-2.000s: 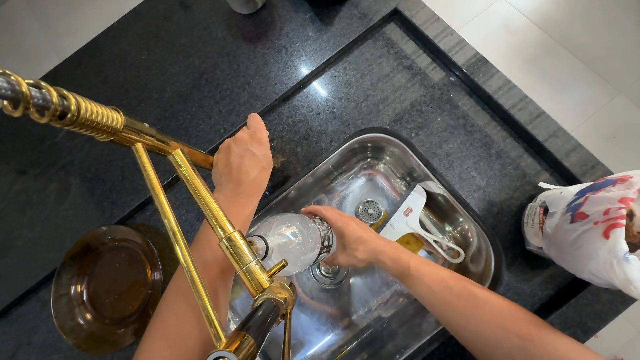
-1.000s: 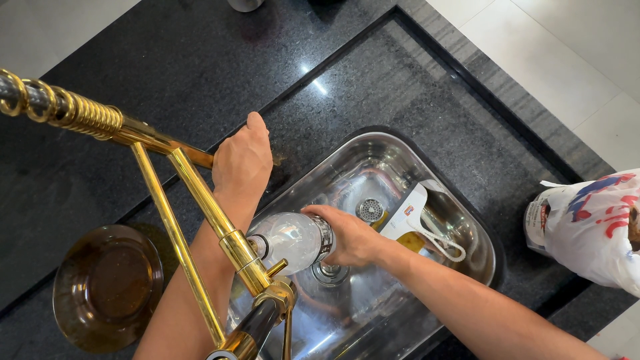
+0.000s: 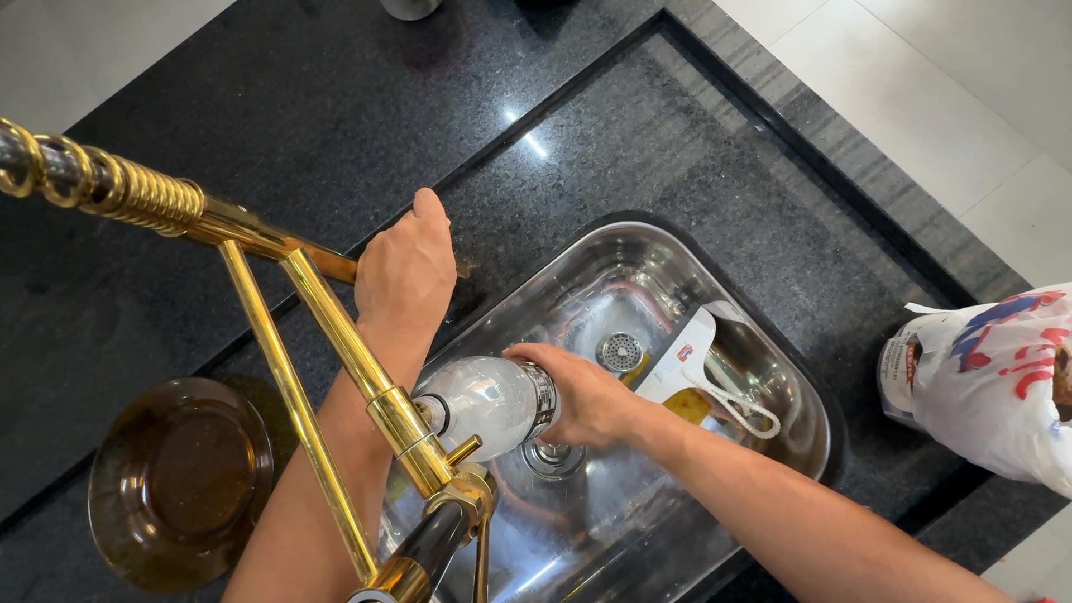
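Observation:
My right hand (image 3: pixel 582 395) is closed around the lower part of a clear plastic bottle (image 3: pixel 490 400) with a dark printed band, tilted over the steel sink (image 3: pixel 670 243). The bottle's neck points left, partly behind the gold faucet (image 3: pixel 335 322). My left hand (image 3: pixel 410 266) is a fist seen from the back, at the gold spout of the faucet; its fingertips are hidden, so I cannot tell how it grips. In the sink, a white squeegee-like tool (image 3: pixel 680 356) with a cord loop leans by the round strainer, with something yellow beneath it.
An amber glass plate (image 3: pixel 184 486) stands on the black stone counter (image 3: pixel 335 109) at the left. At the right is a container (image 3: pixel 900 368) beside a white plastic bag (image 3: pixel 997 377) with red and blue print. A metal cup (image 3: pixel 410 7) shows at the top edge. A raised ledge crosses the counter.

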